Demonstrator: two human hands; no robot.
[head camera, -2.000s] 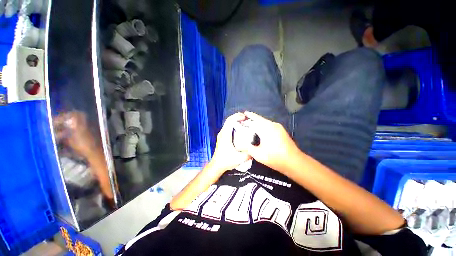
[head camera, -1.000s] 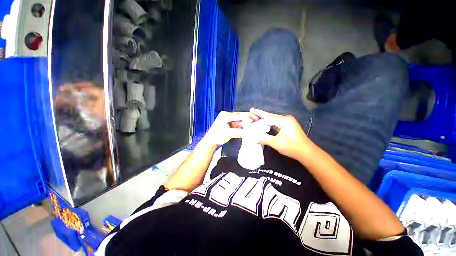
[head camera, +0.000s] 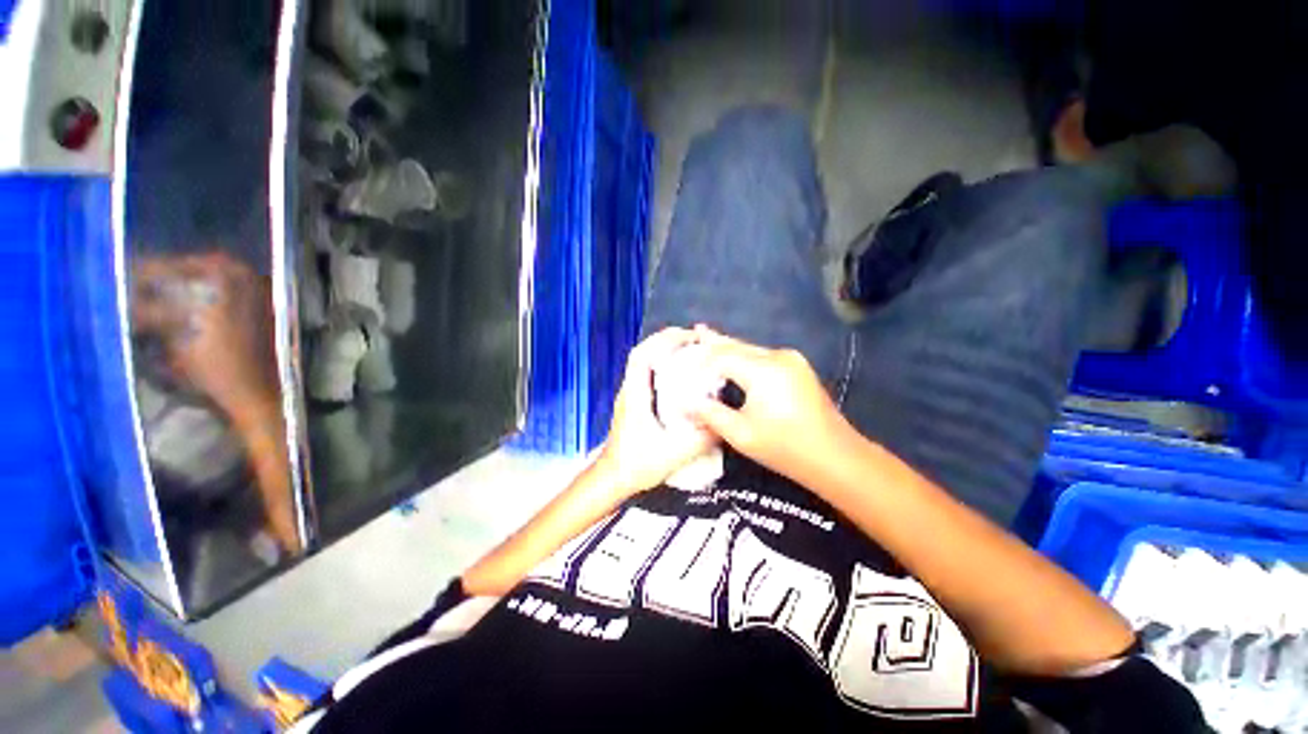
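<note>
My left hand (head camera: 648, 409) and my right hand (head camera: 782, 409) are together above my lap, closed around a white fitting body (head camera: 703, 466). Its lower end shows below the fingers against my black shirt; the rest is mostly hidden. A small dark spot shows by my right fingers; I cannot tell whether it is an insert or an opening. Loose grey-white fitting bodies (head camera: 344, 280) lie in the dark trough (head camera: 459, 330) at the left.
White pieces (head camera: 1219, 617) lie in rows in a blue tray (head camera: 1083, 523) at the lower right. A control box (head camera: 65, 86) is at the upper left. Blue crates (head camera: 610, 187) stand beside the trough. A blue stool (head camera: 1234, 287) and part of another person (head camera: 1176, 151) are upper right.
The hands have closed in around the fitting, which stood more exposed between the fingers a second ago. The camera view has shifted slightly.
</note>
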